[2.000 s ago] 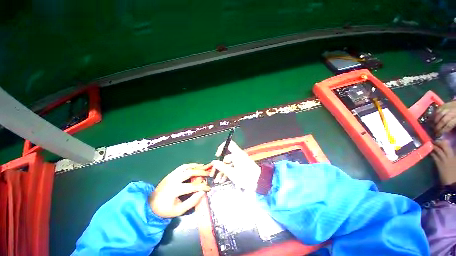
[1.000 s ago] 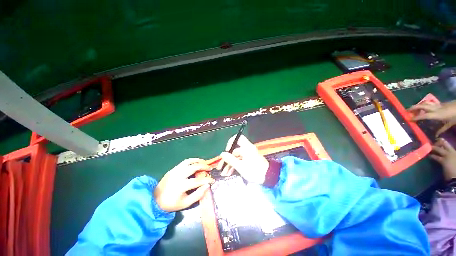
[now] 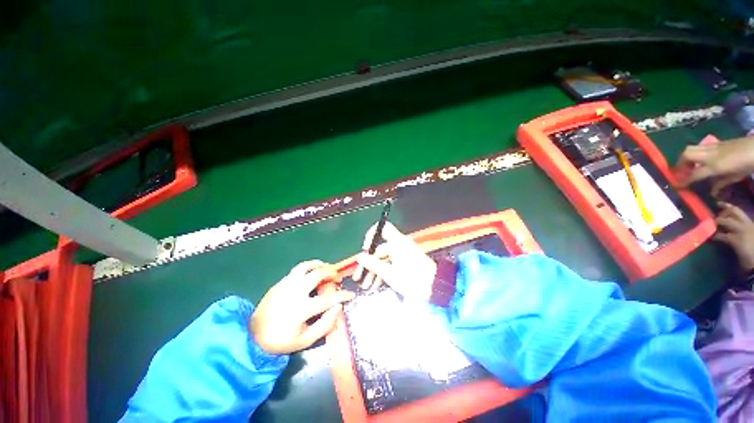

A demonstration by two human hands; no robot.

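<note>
A tablet assembly (image 3: 397, 347) with a glaring pale middle lies in a red-orange protective frame (image 3: 350, 388) in front of me. My right hand (image 3: 397, 266) holds dark tweezers (image 3: 381, 227) upright between its fingers over the frame's upper left part. My left hand (image 3: 299, 310) rests at the upper left corner, its fingertips close to the right hand's. Whether its fingertips pinch a small part cannot be told; the fingers and glare hide the spot.
Another framed tablet (image 3: 616, 186) with a yellow-orange flex cable lies at right, near another person's hands (image 3: 723, 165). Stacked red frames (image 3: 45, 347) and a grey-white post (image 3: 74, 206) are at left. Framed and unframed tablets (image 3: 587, 83) lie on the green belt (image 3: 331, 157).
The framed tablet on the belt at left has shifted right in view. The neighbour's hand has moved to the right-hand framed tablet's edge. My hands have shifted only slightly, still at the same corner.
</note>
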